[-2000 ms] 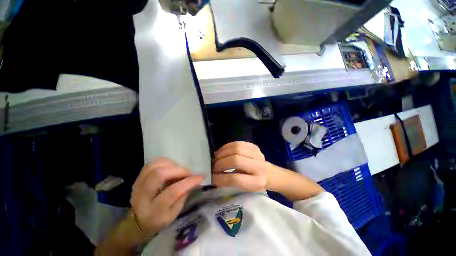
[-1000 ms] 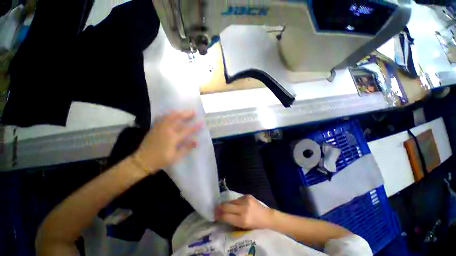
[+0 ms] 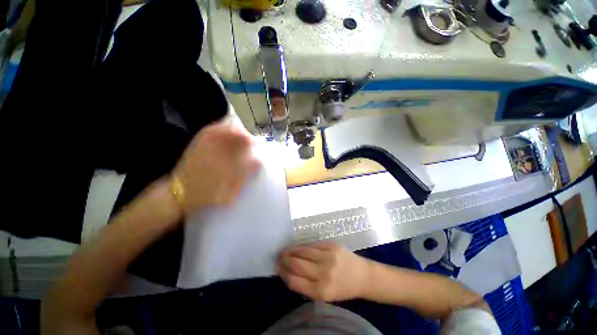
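A pale grey-white piece [image 3: 235,235] lies from under the machine head down over the table's front edge. My left hand [image 3: 219,167] is blurred and lies on its upper part near the needle area; its fingers are hard to make out. My right hand [image 3: 317,269] has its fingers curled at the piece's lower right edge and holds that edge. Black fabric [image 3: 150,124] lies to the left, partly behind my left arm. The sewing machine head [image 3: 393,62] fills the top; glare and my left hand hide the needle.
A curved black strip [image 3: 386,163] lies right of the needle on pale cloth. The ruler edge [image 3: 353,222] runs along the table front. A tape roll [image 3: 429,246] rests on a blue basket [image 3: 501,229] below at right. A brown-orange object [image 3: 568,226] lies farther right.
The view has tilted up to show more of the machine head. My left hand has moved up the piece towards the needle. The piece's lower end now lies spread wider, off my lap.
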